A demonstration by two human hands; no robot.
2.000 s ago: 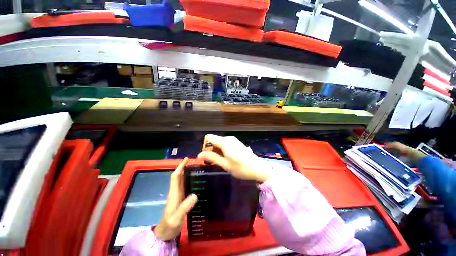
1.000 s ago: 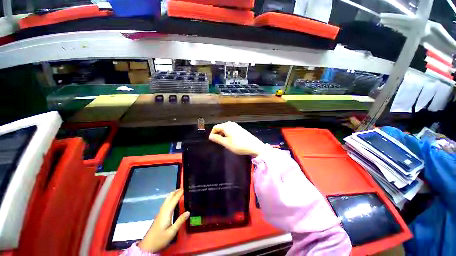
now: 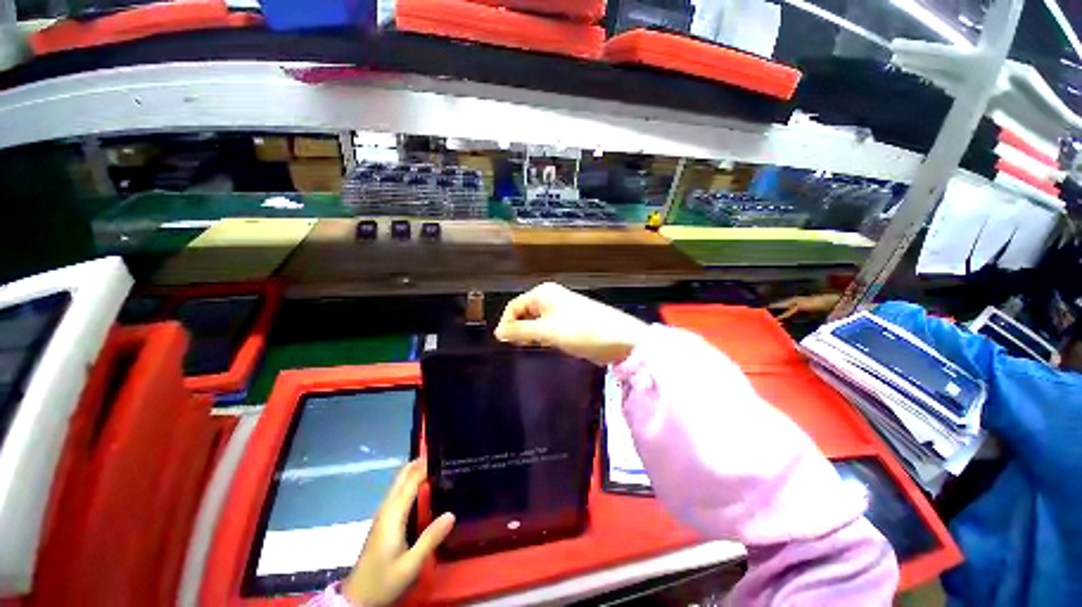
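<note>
A dark tablet with small text and a white mark low on its screen stands tilted above the red foam tray. My left hand holds its lower left edge, thumb on the front. My right hand is at the tablet's top edge with fingers curled together; whether they pinch something small cannot be seen. A small brownish piece sticks up behind the tablet's top. Another tablet lies in the tray's left pocket, its screen grey and white.
Stacked red trays and a white tray stand at left. Another red tray and sheeted slabs lie at right. A person's blue sleeve is beside them. A white-edged shelf crosses above.
The green and red blocks at the screen's bottom are gone; a white mark shows there. Earlier, green list text showed and my right hand pinched a small piece at the top. The blue sleeve moved inward.
</note>
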